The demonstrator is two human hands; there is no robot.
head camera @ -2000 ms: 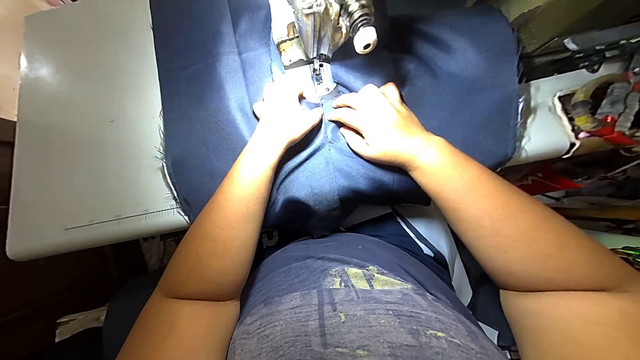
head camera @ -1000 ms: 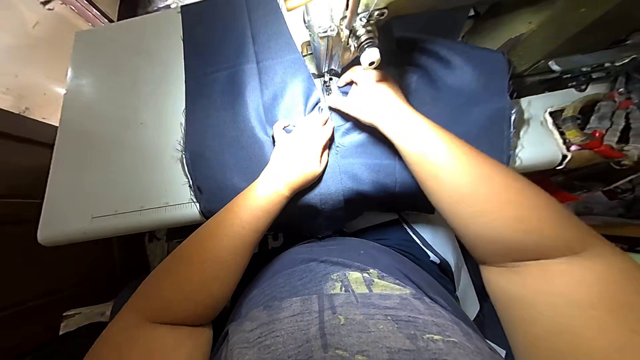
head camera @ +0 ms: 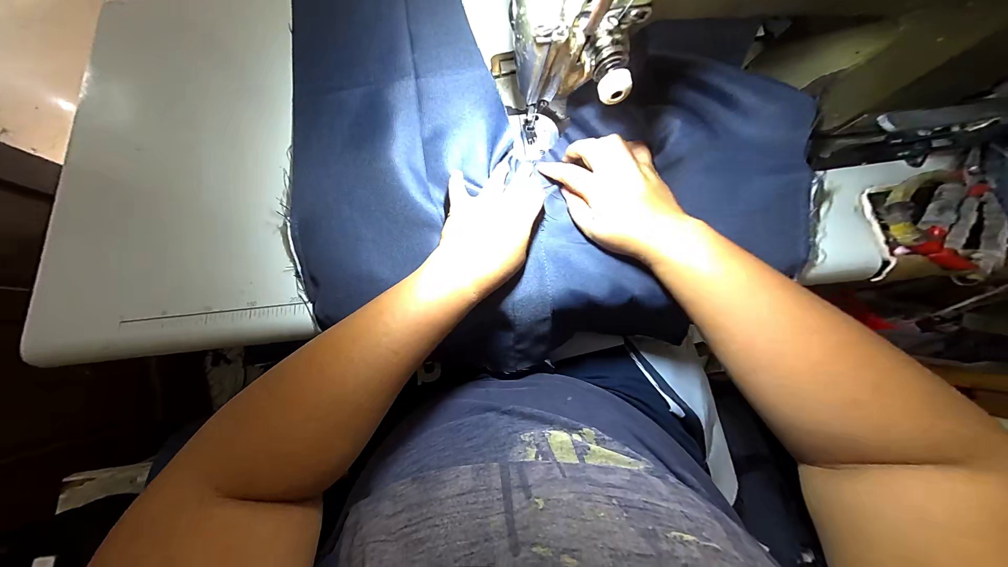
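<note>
Navy blue fabric with frayed edges lies across the sewing machine table and hangs over its front edge. A stitched seam runs down its middle. Above it is the sewing machine's head, with the presser foot over the bright needle plate. My left hand rests on the fabric just in front of the foot, its fingertips washed out by glare. To its right, my right hand has thumb and index finger together at the fabric by the seam, pinching it near the foot.
The white tabletop bears a printed ruler scale near its front left edge. A white knob sticks out from the machine head. At the right, a tray holds bobbins or similar small parts, with red and yellow pieces among them.
My right hand has moved back from beside the presser foot toward me. My left hand remains on the fabric in front of the foot.
</note>
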